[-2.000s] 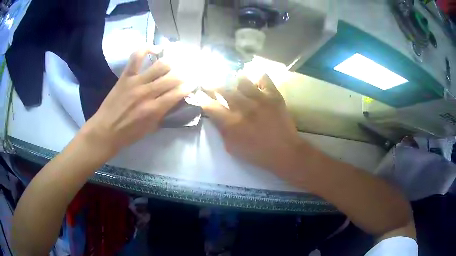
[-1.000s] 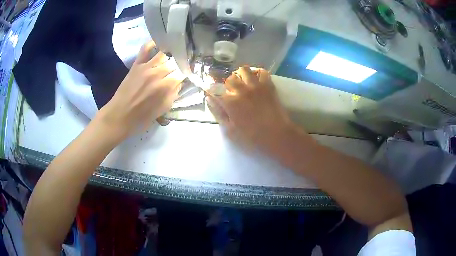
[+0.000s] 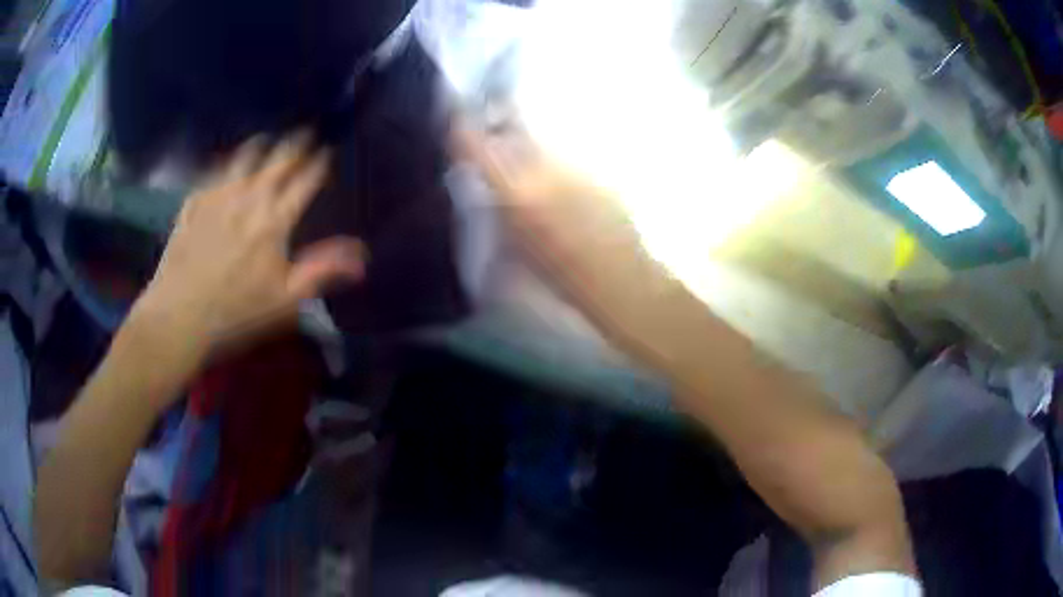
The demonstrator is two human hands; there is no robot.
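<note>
A large black panel [image 3: 391,198] lies over the left part of the table and hangs to its front edge. Pale cloth [image 3: 476,41] shows beside it at the top. My left hand [image 3: 251,222] is over the black panel's left part, fingers spread and blurred, with nothing visibly gripped. My right hand [image 3: 507,157] is at the panel's right side by the pale cloth. It is blurred, and its fingertips are too unclear to tell if they hold the cloth. The needle area is hidden in bright glare.
The sewing machine head [image 3: 804,58] is at the upper right, with a glowing white panel [image 3: 936,197] in a teal surround. Pale cloth [image 3: 962,420] lies at the far right. A red basket [image 3: 251,420] is below the table at left, with blue material [image 3: 196,449] beside it.
Both hands have left the needle area and moved left. The left hand's fingers have spread. The black panel now reaches the table's front edge. The view has shifted and blurred, and the glare is larger.
</note>
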